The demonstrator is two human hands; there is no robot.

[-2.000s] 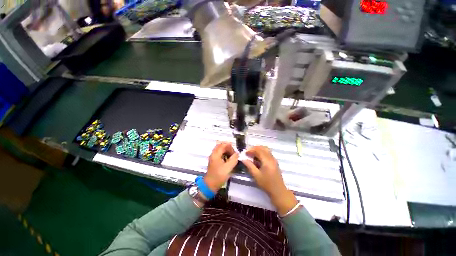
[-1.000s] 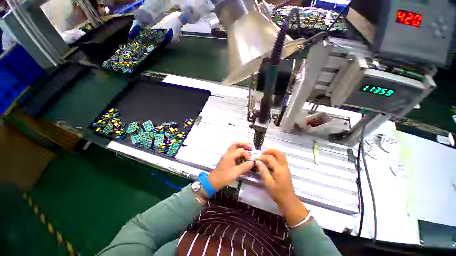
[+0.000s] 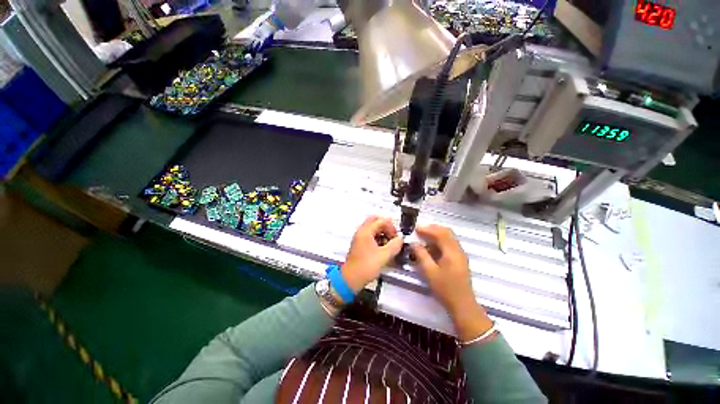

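My left hand (image 3: 369, 254), with a blue band and a watch at the wrist, pinches a small circuit board (image 3: 384, 238), mostly hidden by the fingers. My right hand (image 3: 444, 259) is beside it, fingertips closed around a tiny white part (image 3: 408, 237). Both hands meet directly under the dark soldering iron head (image 3: 409, 215). A small dark jig (image 3: 405, 256) shows between the hands. Whether the board and white part touch is too small to tell.
A black tray (image 3: 241, 150) with loose boards lies left. A second tray heaped with boards (image 3: 207, 77) is behind it. The metal hood (image 3: 395, 59) hangs above. Grooved plate (image 3: 505, 272) lies under my hands; cables (image 3: 577, 292) and loose white parts (image 3: 604, 217) are right.
The gloved hands at the second tray have drawn back, and that tray sits slightly further left. My fingertips have moved a little apart, showing the dark jig. The view shifted since the oldest frame.
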